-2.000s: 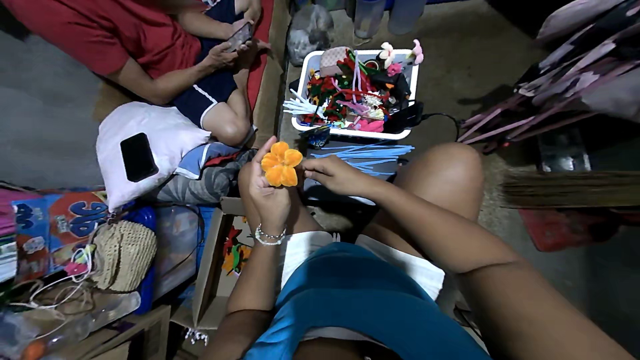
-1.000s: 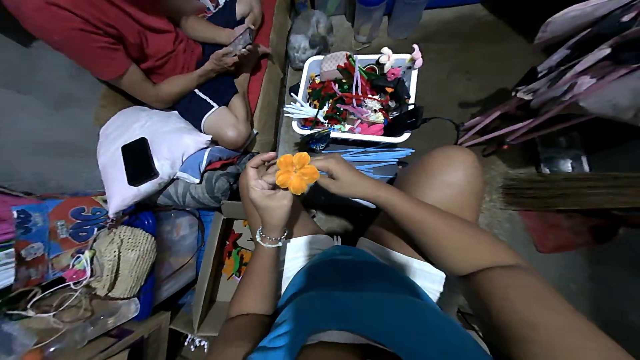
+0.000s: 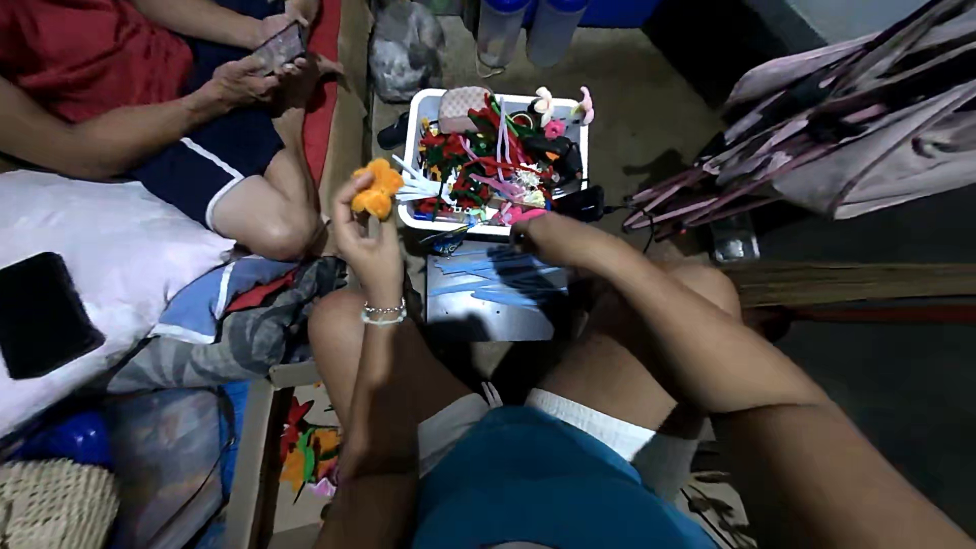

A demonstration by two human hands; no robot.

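Note:
An orange fuzzy flower (image 3: 377, 188) is held up in the fingers of my left hand (image 3: 368, 240), left of the white plastic basket (image 3: 415, 141). My right hand (image 3: 553, 238) reaches to the basket's near right edge, beside a pink fuzzy piece; its fingertips are dark and blurred, so whether it holds anything cannot be told. The basket is heaped with red, green, white and pink fuzzy pieces and a small patterned pouch (image 3: 463, 109). Just below it, light-blue fuzzy stems (image 3: 488, 278) lie on a grey flat surface (image 3: 488, 324) between my knees.
At the upper left another person (image 3: 91, 61) sits holding a phone (image 3: 282, 49). A pillow with a black tablet or phone (image 3: 46, 314) lies at left. A cardboard box (image 3: 255, 465) holds colourful pieces. Pink stems and fabric (image 3: 808, 145) stand at right, near a wooden edge (image 3: 854, 284).
My hands have moved apart. The left one has lifted the orange flower up and leftward, while the right one has left the flower and moved to the basket's near edge.

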